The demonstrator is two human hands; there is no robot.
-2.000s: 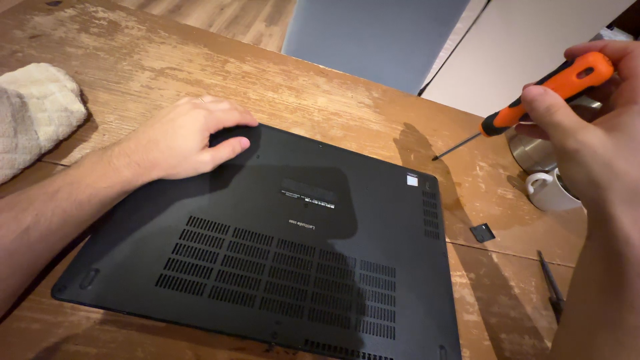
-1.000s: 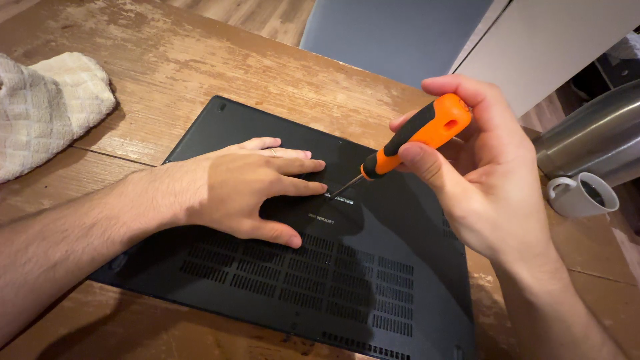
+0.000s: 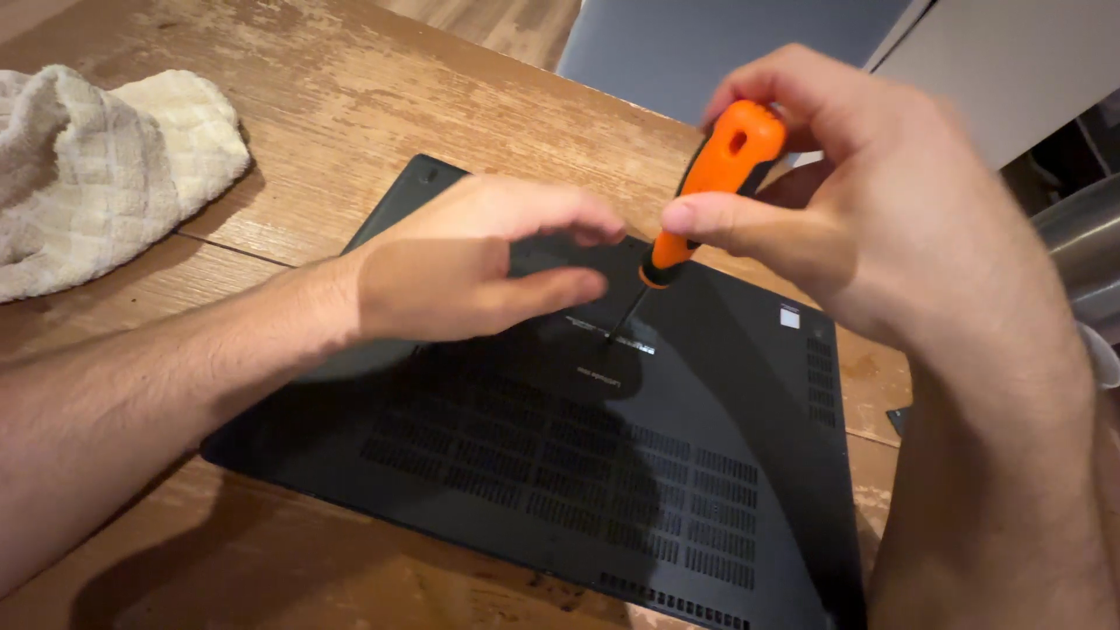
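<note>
A black laptop bottom cover [image 3: 700, 385] with vent slots lies on the wooden table, a label strip near its middle. My right hand [image 3: 840, 184] grips the orange and black handle of a screwdriver [image 3: 722, 175]. Its thin shaft slants down to the label strip, where the tip meets or nearly meets the cover. My left hand [image 3: 490, 262] is over the upper left of the cover, holding nothing, thumb and fingers apart. Whether it touches the cover I cannot tell.
A cream cloth [image 3: 131, 175] lies at the left on the wooden table [image 3: 350, 114]. At the right edge are a metal vessel [image 3: 1089, 249] and part of a white mug [image 3: 1100, 357]. A small dark piece [image 3: 896, 420] shows beside my right forearm. Beyond the table is a grey surface [image 3: 717, 52].
My right hand has brought the screwdriver from beyond the cover's right side to the label strip. My left hand, spread flat near the label a second ago, has drawn back from it.
</note>
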